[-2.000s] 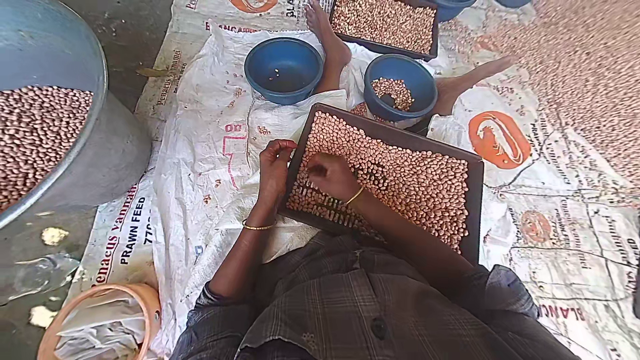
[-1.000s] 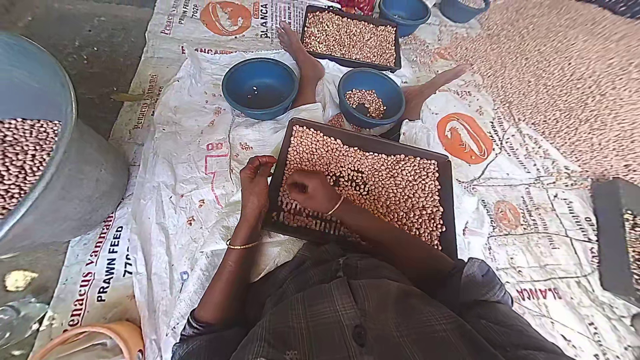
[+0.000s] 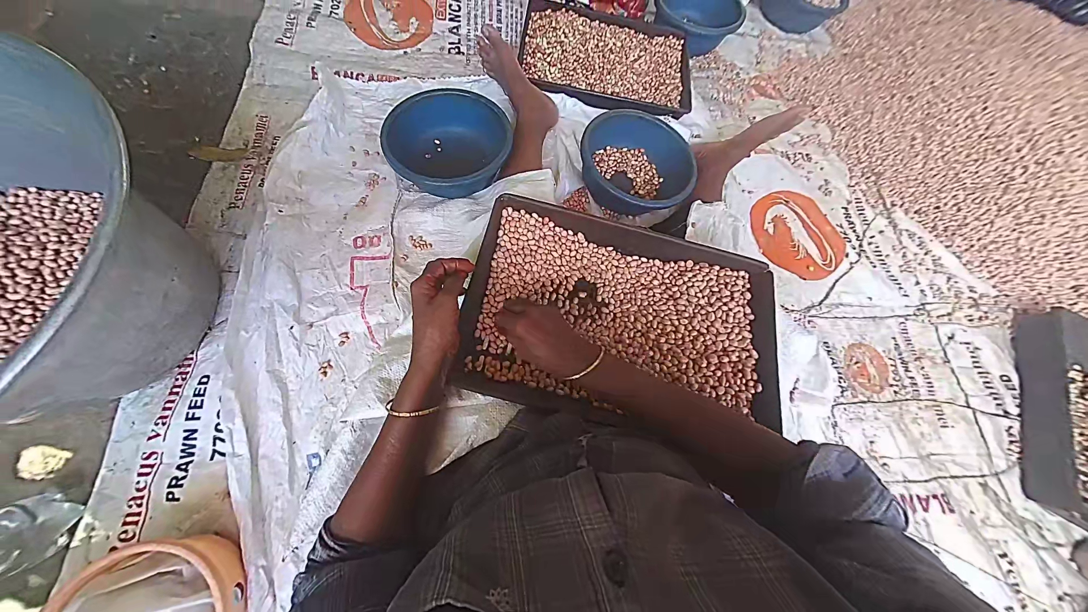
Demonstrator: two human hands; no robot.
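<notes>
A dark rectangular tray [image 3: 772, 340] full of pinkish shelled nuts or seeds [image 3: 654, 297] lies tilted across my lap. My left hand [image 3: 439, 297] is at the tray's left wall, fingers curled with the tips close together; whether it holds anything is too small to tell. Over the left part of the nuts, my right hand [image 3: 540, 336] reaches down with bent fingers that touch them; its fingertips are partly hidden. Beyond the tray stand two blue plastic bowls: the left one [image 3: 446, 143] has a few pieces in it, the right one [image 3: 639, 161] a small heap.
A large metal basin [image 3: 161, 289] with darker nuts stands at left, an orange tub [image 3: 212, 565] below it. Another filled tray [image 3: 603, 95] and more blue bowls [image 3: 701, 25] lie beyond my feet. Printed feed sacks [image 3: 297, 255] cover the ground. Nuts spread widely at upper right; a dark tray [image 3: 1050, 408] is at right.
The view has shifted a little. Both hands remain at the left part of the tray; my right hand has moved slightly toward the tray's left wall.
</notes>
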